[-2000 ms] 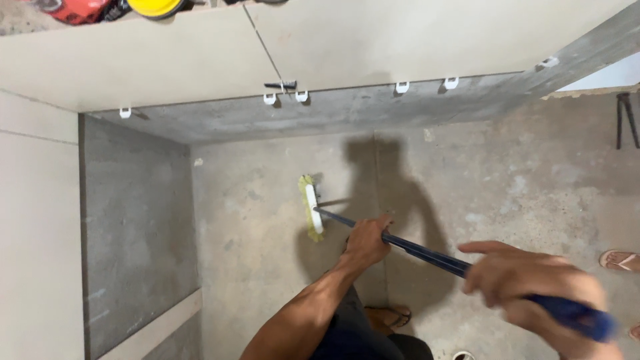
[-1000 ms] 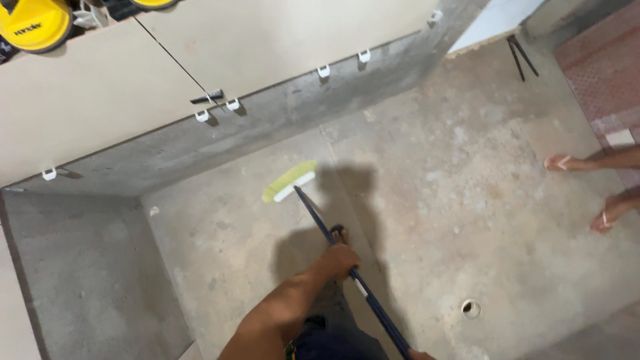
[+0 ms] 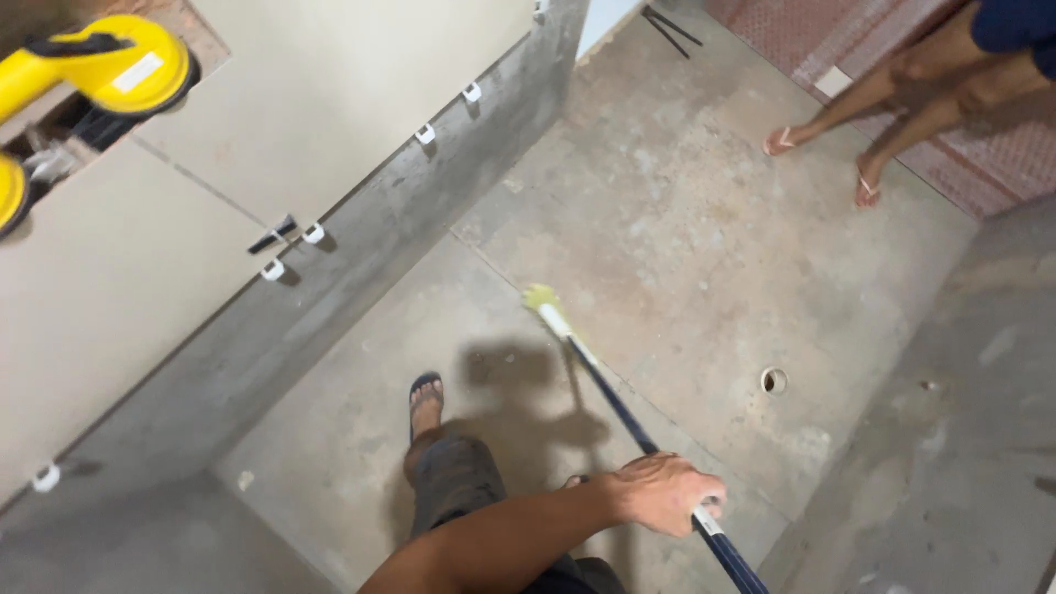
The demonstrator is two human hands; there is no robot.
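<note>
My left hand [image 3: 672, 492] is closed around the dark blue handle of a broom [image 3: 615, 396], below the middle of the view. The handle runs from the lower right up to the broom's white head, whose yellow bristles [image 3: 540, 297] are at the concrete floor [image 3: 701, 272], beside a thin floor joint. My right hand is out of view; the handle's end is cut off by the lower frame edge.
Pale wall tiles [image 3: 330, 74] with white clips [image 3: 313, 233] line the left. Yellow suction lifters [image 3: 136, 66] lie at upper left. A floor drain pipe [image 3: 774, 380] opens at right. Another person's feet in flip-flops [image 3: 866, 186] stand upper right, near a dark forked object [image 3: 672, 31].
The broom head has moved along the floor, away from the corner between the walls and across to the joint. My right hand, seen on the handle two seconds ago, has left the view. The view has turned.
</note>
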